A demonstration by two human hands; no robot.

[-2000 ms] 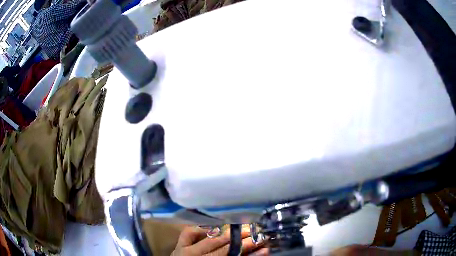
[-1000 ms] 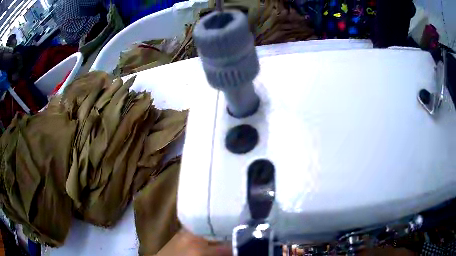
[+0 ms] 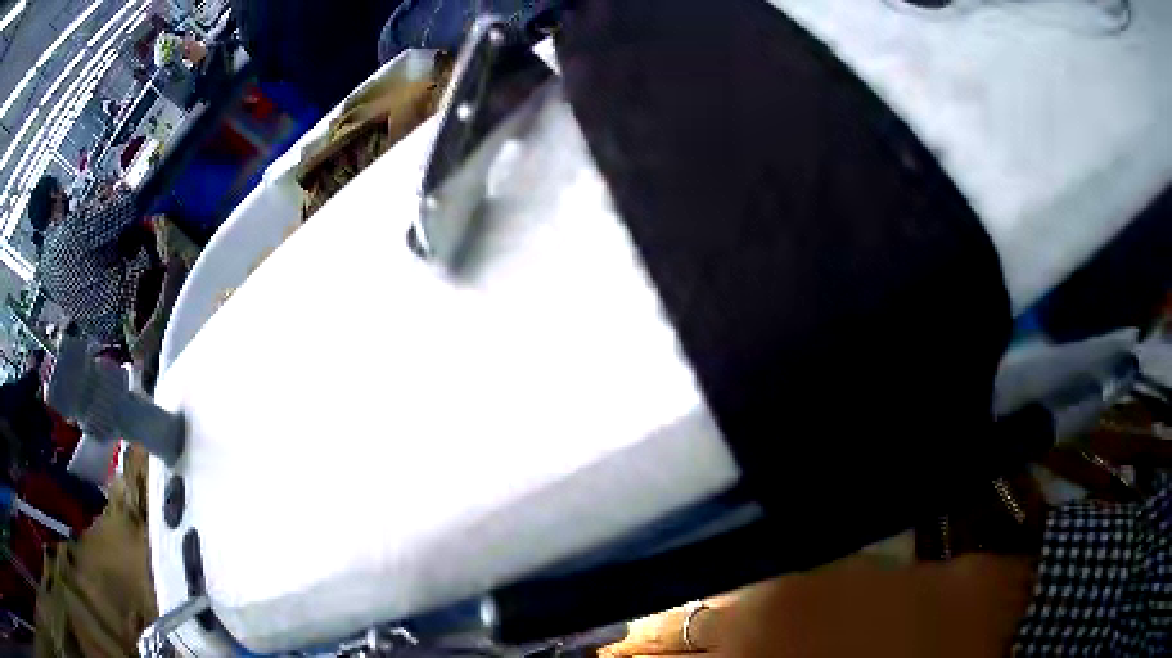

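Note:
The white sewing machine head [image 3: 386,424] fills most of the view and hides the needle area. A black band [image 3: 797,257] wraps its arm. My right forearm, in a checkered sleeve [image 3: 1092,566], enters at the lower right. My right hand [image 3: 653,634] is under the machine's front edge, cut off by the bottom rim; its fingers and anything in them are hidden. My left hand is not in view. Brown zippers [image 3: 1009,499] with metal teeth lie at the right, partly behind the band and above the sleeve.
A bundle of khaki-brown panels [image 3: 97,585] lies at lower left. A white tub [image 3: 212,276] with brown pieces stands behind the machine. A grey ribbed knob [image 3: 109,401] and a metal thread guide [image 3: 452,154] stick up from the head. A person in checkered clothing [image 3: 90,264] is at far left.
The view has swung right along the machine, so the black band is now central and the cloth bundle mostly out of view. My right forearm has come into view; the hand near the needle end has left it.

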